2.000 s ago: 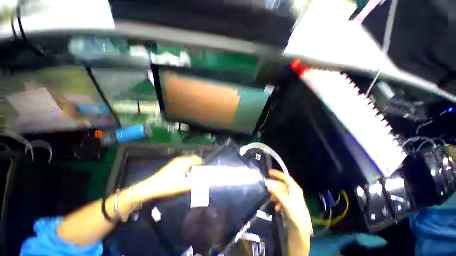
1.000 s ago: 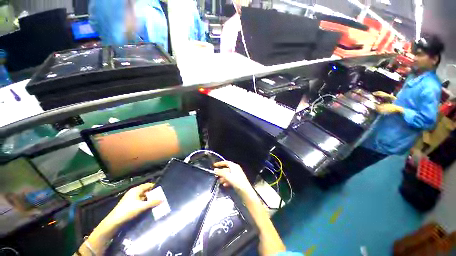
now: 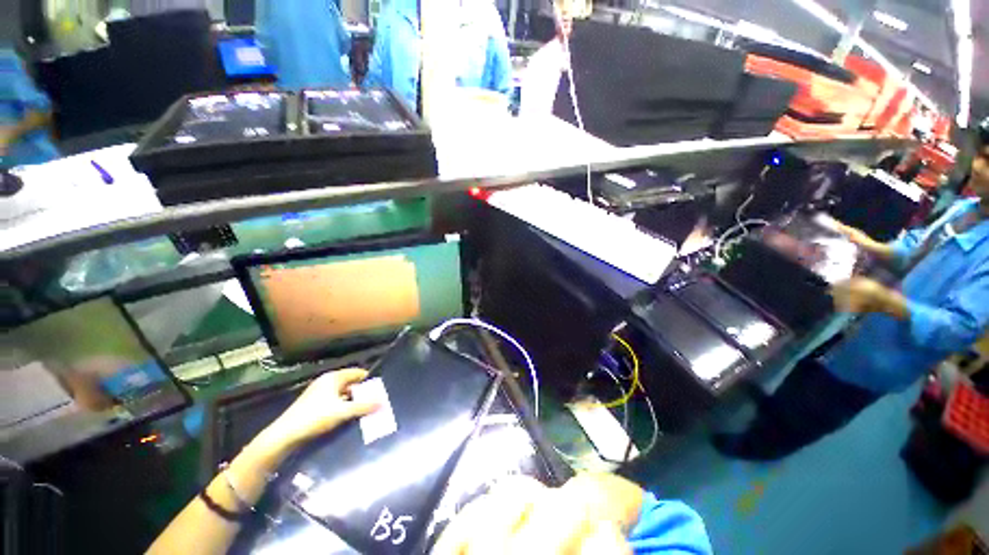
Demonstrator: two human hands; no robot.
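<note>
A glossy black tablet [image 3: 418, 434] marked "B5" is tilted over the foam tray [image 3: 233, 407], with a white label [image 3: 376, 410] near its upper left edge. My left hand [image 3: 320, 412] grips the tablet's left edge beside the label. My right hand [image 3: 548, 520] is large and blurred at the bottom centre, in front of the tablet's lower right; its fingers cannot be told apart. A second tablet [image 3: 499, 450] with white handwriting lies in the tray to the right, partly hidden by my right hand.
A monitor [image 3: 358, 293] with an orange area stands behind the tray. A white ribbed strip [image 3: 586, 230] tops a black block at right. Stacked trays [image 3: 287, 152] stand on the white shelf. Another person [image 3: 922, 293] works at right beside tablets [image 3: 710, 325]. White and yellow cables loop nearby.
My right hand has left the tablet's upper right corner and moved down toward the camera. My left hand still holds the tablet. The view has turned slightly left since one second ago.
</note>
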